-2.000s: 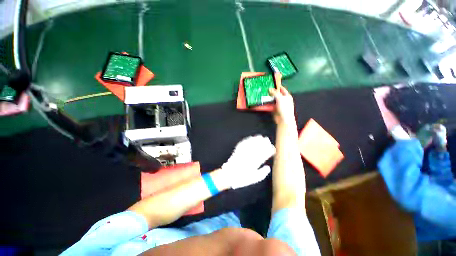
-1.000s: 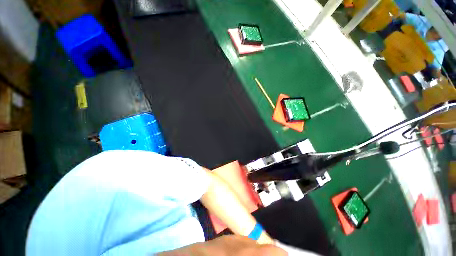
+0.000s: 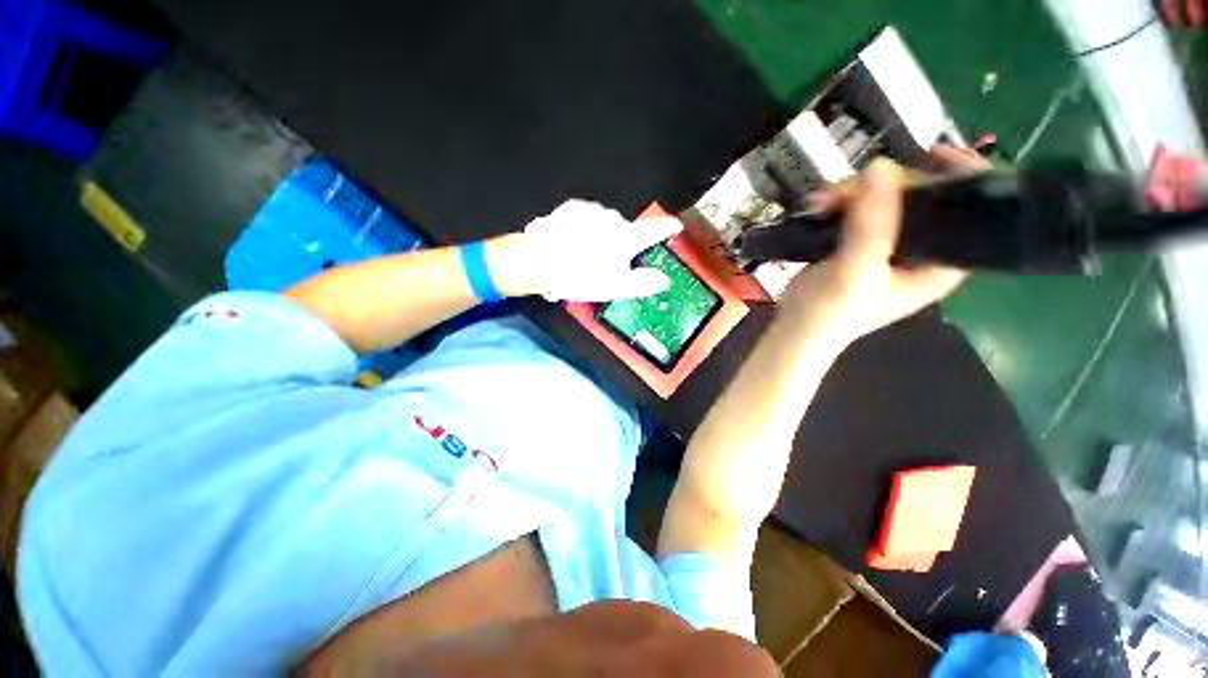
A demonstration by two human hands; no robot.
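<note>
A circuit board unit (image 3: 669, 318), green in a thin black frame, lies on a red-pink foam pad (image 3: 717, 342) before the screw feeder (image 3: 914, 86). My left hand (image 3: 592, 252), in a white glove with a blue band at the wrist, holds the unit by its near-left side, fingers over its edge and top. My bare right hand (image 3: 868, 265) is closed around the black electric screwdriver (image 3: 1007, 223). The driver lies sideways in the view, its tip end by the feeder's front, just beyond the unit. The exact tip and any screw are too blurred to tell.
Loose red-orange foam pads (image 3: 927, 514) lie on the black bench mat (image 3: 874, 411) to the right. An open cardboard box (image 3: 861, 642) is below them. A person's blue sleeve (image 3: 987, 656) shows at the bottom right. Blue stools (image 3: 311, 225) stand left. The green belt (image 3: 1027, 325) runs beyond the bench.
The view has turned and moved closer. A unit now lies on the pad before the feeder, held by my left hand. My right hand now grips the screwdriver, which hung free one second ago.
</note>
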